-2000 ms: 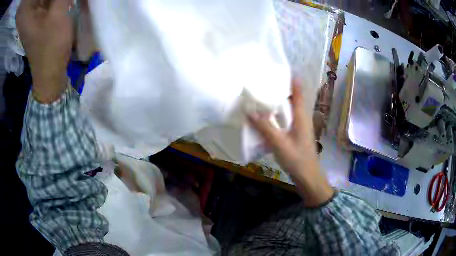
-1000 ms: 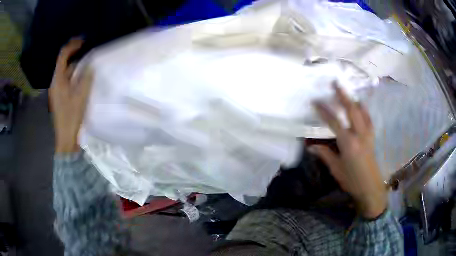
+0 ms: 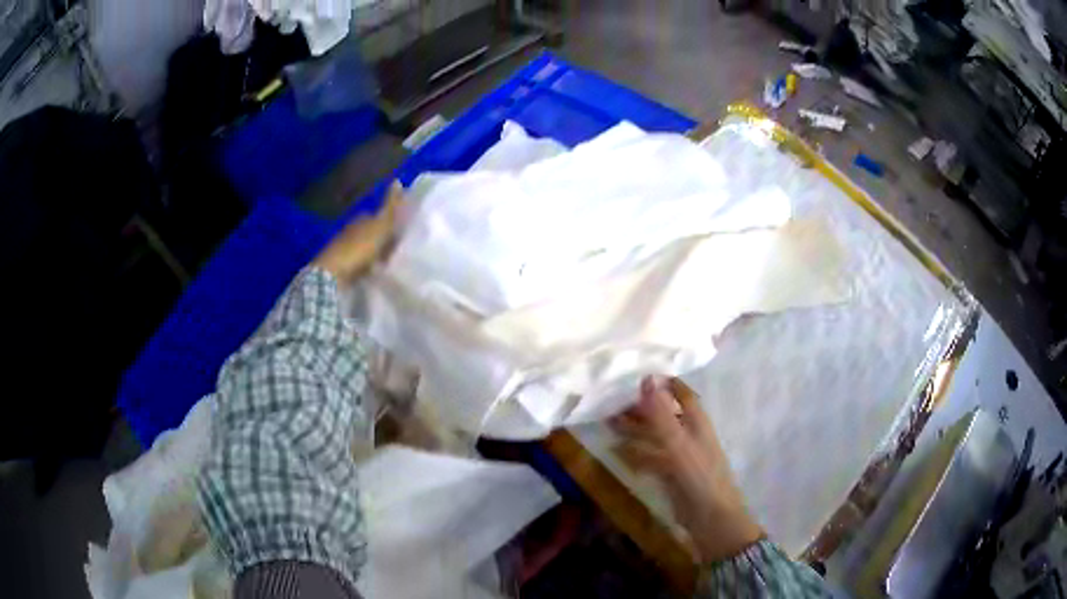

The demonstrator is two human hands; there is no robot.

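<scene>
A heap of white cloth with a cream fabric part lies across the blue bin edge and the white table extension. My left hand is at the heap's left edge; its fingers are partly hidden by the cloth and blurred, so its hold is unclear. My right hand pinches the near edge of the heap, with the fingertips at the cloth. More white cloth hangs over my lap, below the heap.
A blue bin stands at the left and behind the heap. The white table extension has a taped, worn edge. The machine's silver plate is at the lower right. Scraps lie on the floor at the upper right. White cloth hangs at the top left.
The view has turned, showing the blue bin and floor. The white cloth, earlier spread between both hands, now lies heaped on the bin and table edge. Both hands are at its edges.
</scene>
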